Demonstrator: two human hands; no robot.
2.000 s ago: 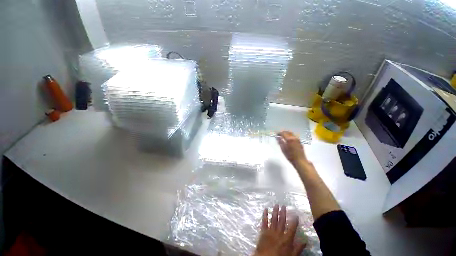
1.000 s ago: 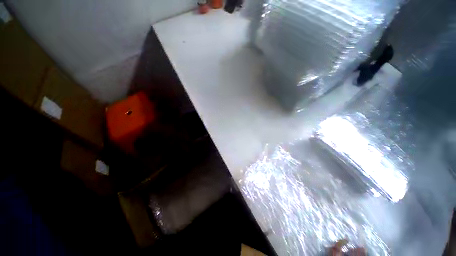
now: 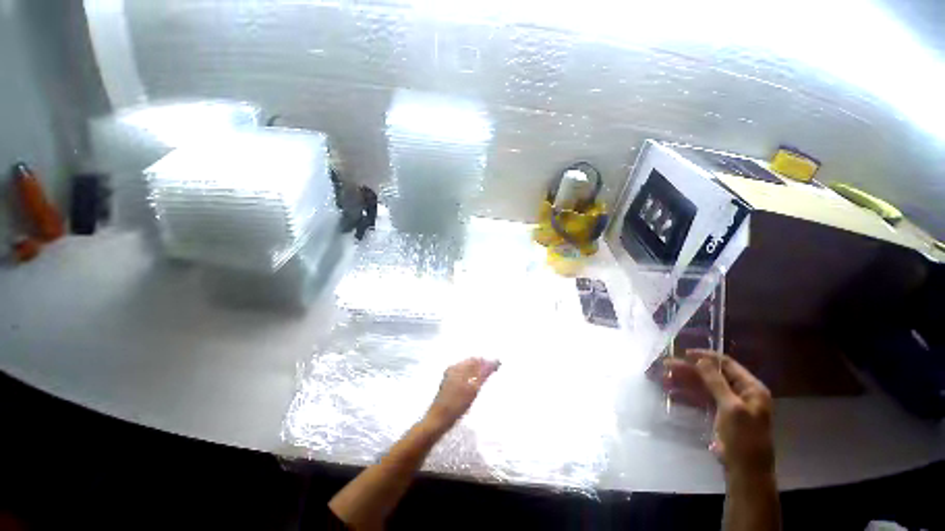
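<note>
A clear compartment tray (image 3: 696, 316), nearly lost in glare, is raised over the right part of the table. My right hand (image 3: 725, 399) is at its right side with fingers closed on the edge. My left hand (image 3: 464, 386) is pinched at what looks like its left edge, where glare hides most of the plastic. Crinkled plastic film (image 3: 352, 399) lies flat at the front of the table. Low clear trays (image 3: 389, 290) lie behind the film. A tall tray stack (image 3: 435, 166) stands against the wall.
Another tray stack (image 3: 233, 202) stands at left, with more behind it. An orange flask (image 3: 37, 202) is far left. A yellow holder (image 3: 570, 223) with a pale cylinder stands by the wall. A black phone (image 3: 596, 301) lies beside the printed carton (image 3: 663, 213) at right.
The view swung left and down over the floor, then returned further right. My left hand has lifted off the film, and my right hand has moved right, near the carton, with a clear tray.
</note>
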